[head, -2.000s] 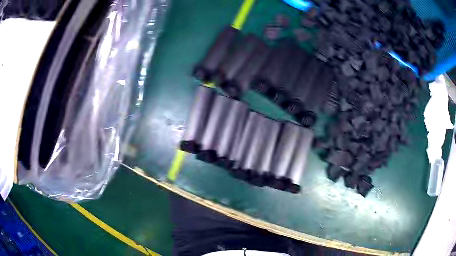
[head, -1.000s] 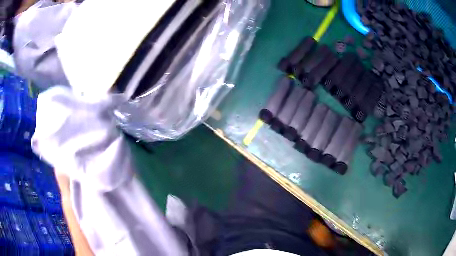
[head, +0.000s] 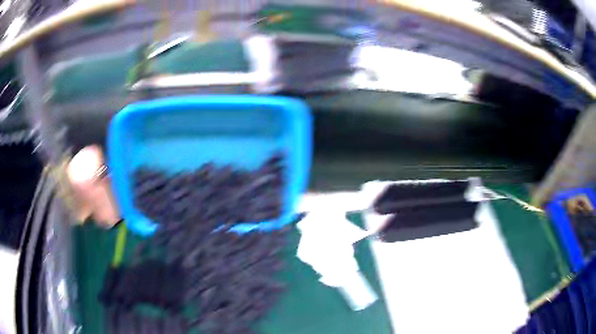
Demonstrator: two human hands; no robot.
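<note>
The frame is blurred, and neither my left hand nor my right hand is in view. A light-blue basket (head: 209, 121) is tipped towards me and spills a big heap of small black end caps (head: 229, 280) onto the green bench. Black housings (head: 144, 284) lie side by side at the lower left, against the heap, cut off by the bottom edge. A white liner sheet (head: 451, 280) at the right bears two tight rows of black parts (head: 428, 212) at its far end.
Crumpled white cloth or paper (head: 330, 251) lies between heap and liner. A pink cup (head: 95, 186) stands left of the basket. Clear film (head: 59, 293) edges the left. A dark belt (head: 425, 140) runs behind. A blue bin (head: 578, 225) and dark-blue ribbed object (head: 568, 306) are far right.
The view has swung right and up from the left stack and bench edge. The whole basket, liner and belt now show; the white sleeve at the left is out of view.
</note>
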